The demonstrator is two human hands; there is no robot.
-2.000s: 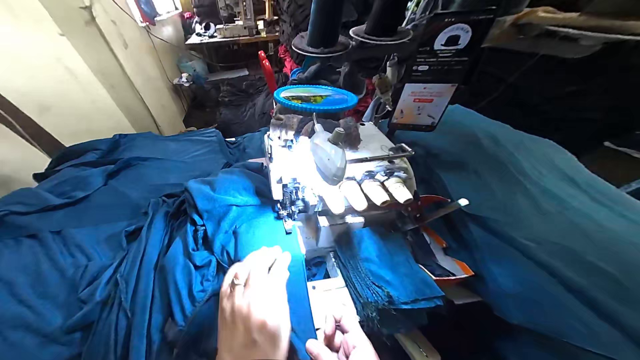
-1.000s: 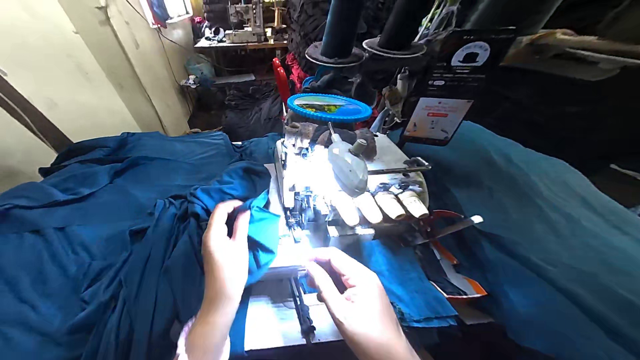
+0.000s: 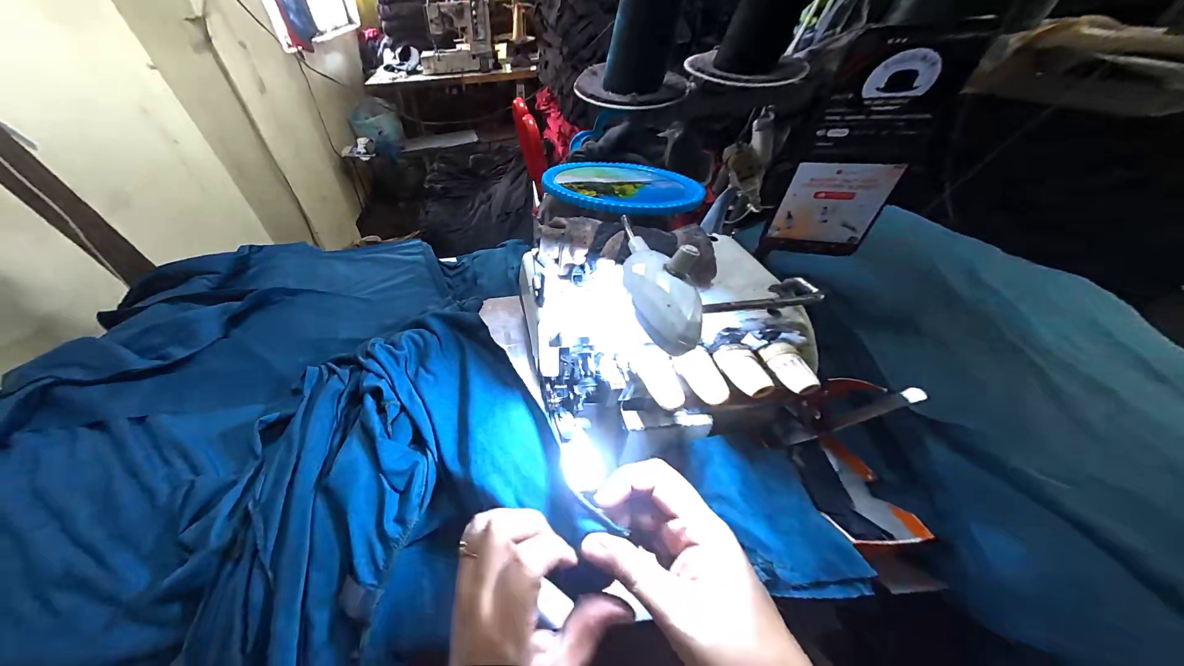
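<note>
An overlock sewing machine (image 3: 666,314) stands in the middle, its needle area brightly lit. Blue fabric (image 3: 472,416) runs from the left up to the front of the machine. My left hand (image 3: 513,578) is at the lower middle, its fingers curled at the fabric's edge; its grip is partly blurred. To its right, my right hand (image 3: 689,564) has thumb and fingers bent around the edge of the same fabric, just below the lit needle area. A stack of cut blue fabric pieces (image 3: 777,518) lies right of my right hand.
Large heaps of blue cloth lie left (image 3: 185,370) and right (image 3: 1036,370) of the machine. Thread cones on stands (image 3: 638,55) rise behind it, beside a blue-rimmed round mirror (image 3: 624,188). A metal lever (image 3: 860,414) juts out right. Another sewing machine (image 3: 458,37) stands on a far table.
The left hand has come down and closer to the right hand. The blue fabric, bunched up at the left hand a second ago, now spreads to the machine's front, over the plate seen bare before.
</note>
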